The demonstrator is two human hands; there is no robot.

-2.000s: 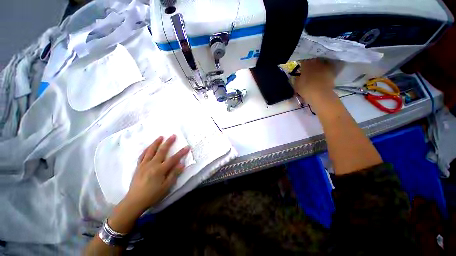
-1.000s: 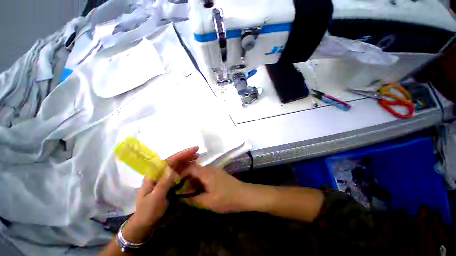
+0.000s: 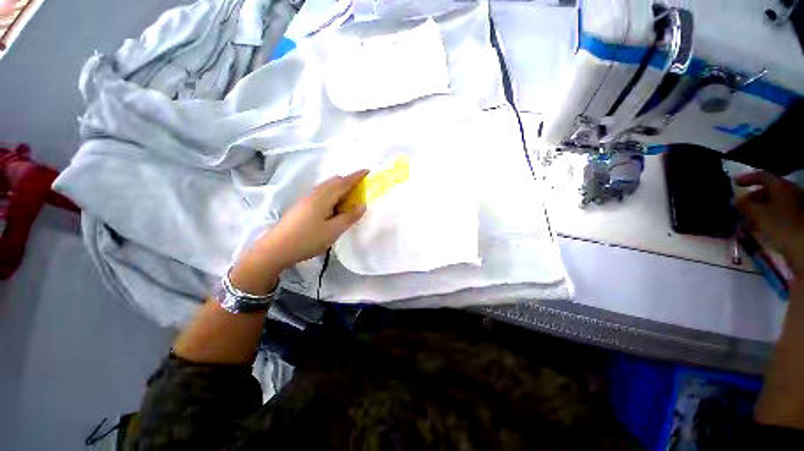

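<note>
The pale garment body (image 3: pixel 203 189) lies over the table's left part and hangs off its edge. Two white pocket bags lie on it, one farther back (image 3: pixel 388 69) and one nearer (image 3: pixel 423 233). My left hand (image 3: pixel 317 216) holds a yellow tape measure (image 3: pixel 385 181) over the nearer pocket bag. My right hand (image 3: pixel 771 211) is at the right edge, partly cut off, beside the phone (image 3: pixel 699 191) and over a thin pen-like item (image 3: pixel 765 264); whether it grips that item cannot be told.
The white sewing machine head (image 3: pixel 635 53) with its presser foot (image 3: pixel 610 176) stands at the upper right. The table's front edge (image 3: pixel 617 330) runs along below, with a blue bin (image 3: pixel 639 396) under it. A red pipe (image 3: pixel 31 198) is at far left.
The view has swung left, so the machine sits farther right. My hands have parted: my left hand keeps the yellow tape over the pocket bag, and my right hand has moved to the phone's side.
</note>
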